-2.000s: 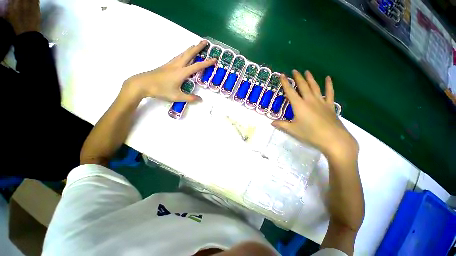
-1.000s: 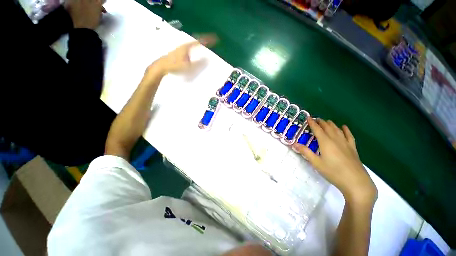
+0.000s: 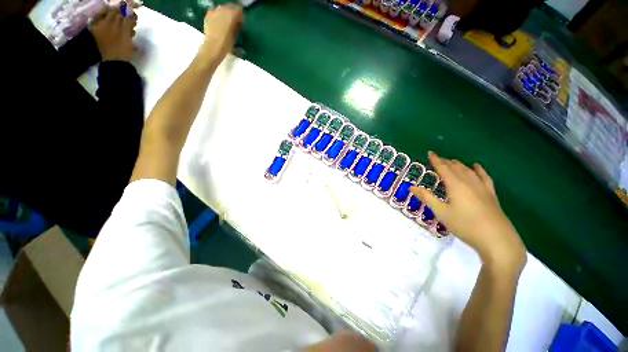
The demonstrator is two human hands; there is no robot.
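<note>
Several half-assembled units (image 3: 349,159) stand side by side in a slanted row along the belt edge, each with a green upper end and a blue lower part in a pale pink rim. One unit (image 3: 277,162) lies apart at the row's near left. My right hand (image 3: 470,205) is over the right end of the row, fingers spread, thumb at the units and partly covering the last ones. My left hand (image 3: 224,26) is far left over the green belt; its fingers are curled or hidden, and I cannot tell if it holds something.
A neighbour's dark sleeve (image 3: 118,86) and hand are at the left. The green belt (image 3: 413,103) runs behind the row. A clear plastic tray (image 3: 392,302) lies near my body. A blue bin (image 3: 584,339) is at the lower right; a cardboard box (image 3: 51,275) is lower left.
My left hand has moved from the row's left end away to the upper left over the belt. My right hand stays at the right end, where more units now show.
</note>
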